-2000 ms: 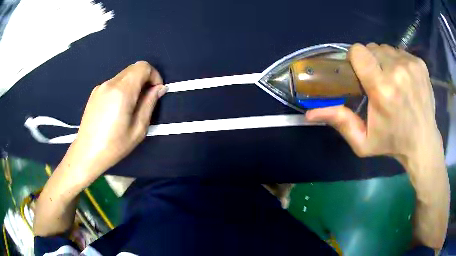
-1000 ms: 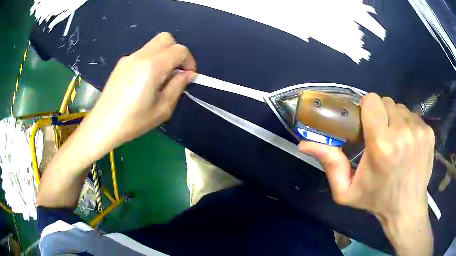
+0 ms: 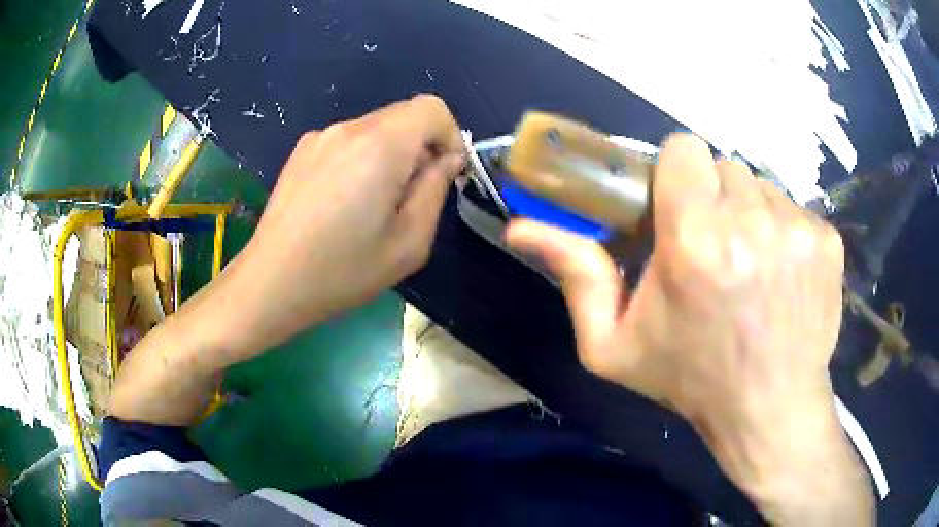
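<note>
My left hand point(image 3: 376, 196) pinches the end of a white fabric strip point(image 3: 484, 219) between thumb and fingertips above the dark pressing cloth point(image 3: 371, 77). My right hand point(image 3: 710, 278) grips the steam iron point(image 3: 582, 170) by its brown handle, thumb beside the blue lever. The iron is blurred, and its tip is close to my left fingertips. The strip runs from the pinch under my right hand, which hides its middle. A white strip end shows to the right of my right wrist.
A broad pile of white strips point(image 3: 710, 72) lies at the far side of the board. A yellow-framed cart point(image 3: 64, 340) with white material stands at the left on the green floor. The iron's cord point(image 3: 875, 324) is at the right. Thread scraps lie at the far left of the cloth.
The iron and my right hand have moved left, up to my left fingertips. The stretch of strip between hand and iron has shortened. The view has turned towards the cart side since the earliest frame.
</note>
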